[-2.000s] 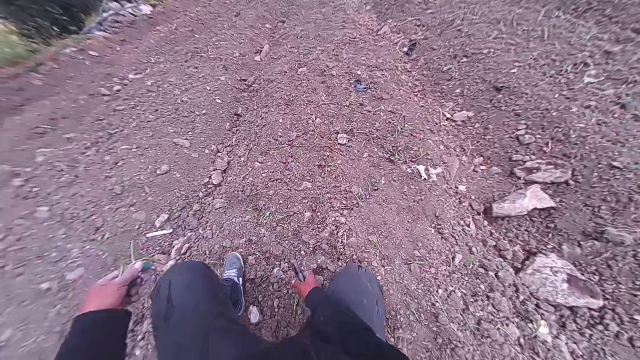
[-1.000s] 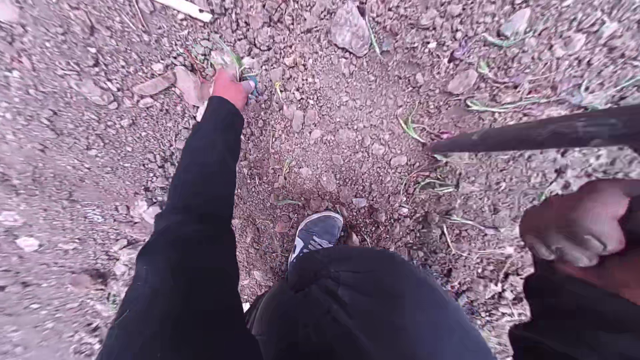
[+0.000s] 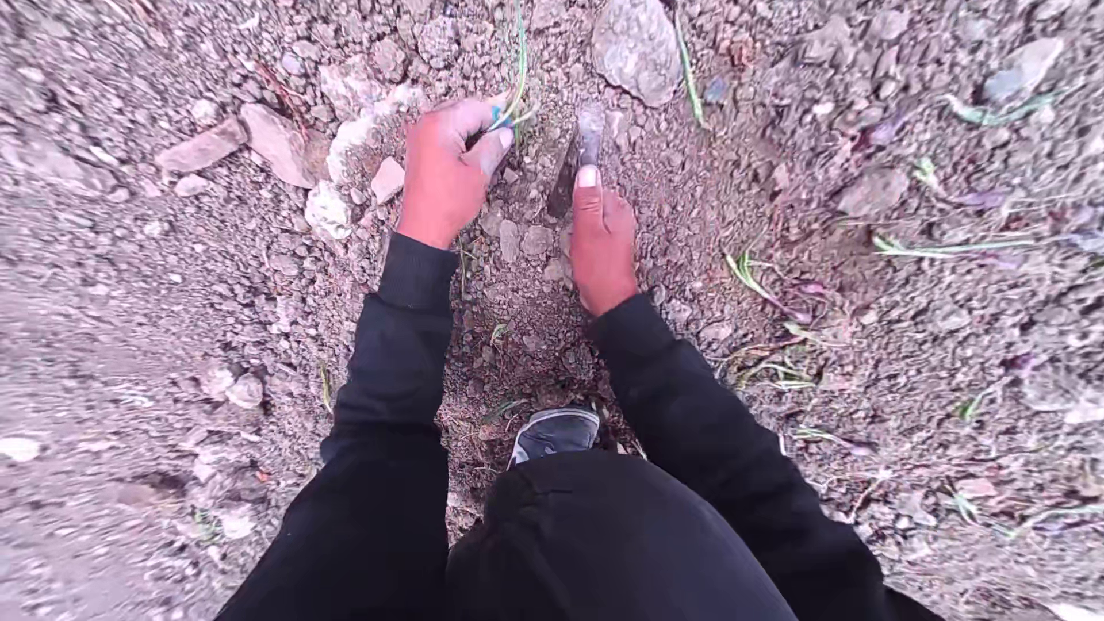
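Note:
My left hand (image 3: 448, 168) pinches a thin green plant stem (image 3: 521, 65) between thumb and fingers, just above the stony soil. A small blue thing shows at those fingertips; I cannot tell what it is. To its right, my right hand (image 3: 602, 237) is closed on a short tool with a greyish, soil-covered metal end (image 3: 590, 129), its thumb laid along the top. The tool's end is at the soil, near a large flat stone (image 3: 638, 52). Most of the tool's handle is hidden by the hand.
Reddish stones (image 3: 280, 145) and a whitish rock (image 3: 329, 210) lie left of my hands. Uprooted-looking green seedlings (image 3: 759, 285) are scattered on the soil at the right. One green stem (image 3: 688, 69) lies beside the large stone. My shoe (image 3: 556, 434) is below, on the ground.
My right hand has come from the far right to beside my left hand. The long dark shaft seen a second ago at the right no longer shows there. The view has moved down close to the ground.

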